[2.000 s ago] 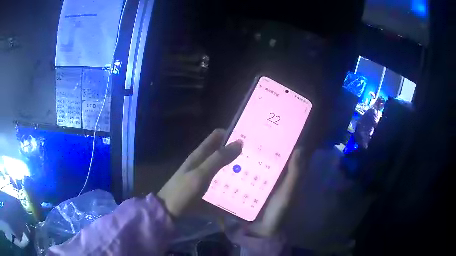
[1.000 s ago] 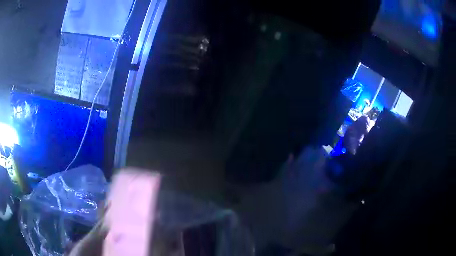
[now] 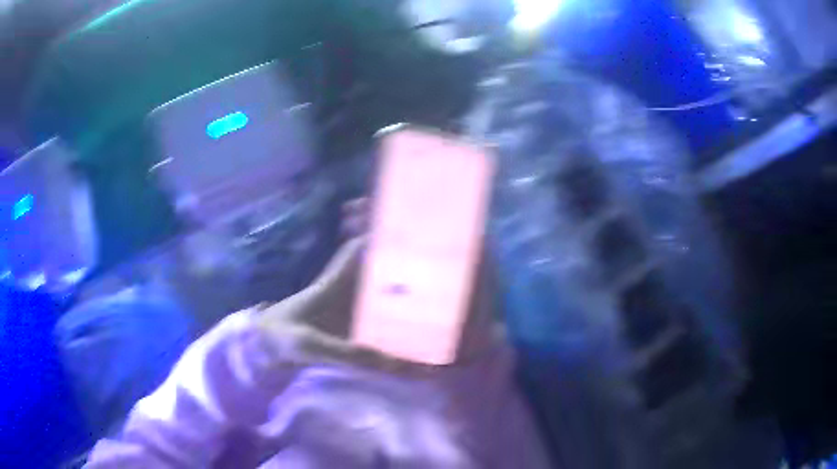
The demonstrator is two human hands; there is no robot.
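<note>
A smartphone with a glowing pinkish-white screen stands out in the middle of the view; its screen content is blurred. My left hand, in a pink sleeve, is at the phone's left side and lower edge and holds it. A dim, blurred patch at the phone's lower right, above a second pink sleeve, may be my right hand; its fingers and grip cannot be made out.
A white projector with a cyan light stands at upper left on the green bench; another is at the left edge. Crumpled clear plastic with dark shapes in it lies right of the phone. Blue sheeting is at upper right.
The view has swung left and down from the dark doorway to the bench, bringing the projectors into sight. The phone has moved from lower left to the middle of the picture.
</note>
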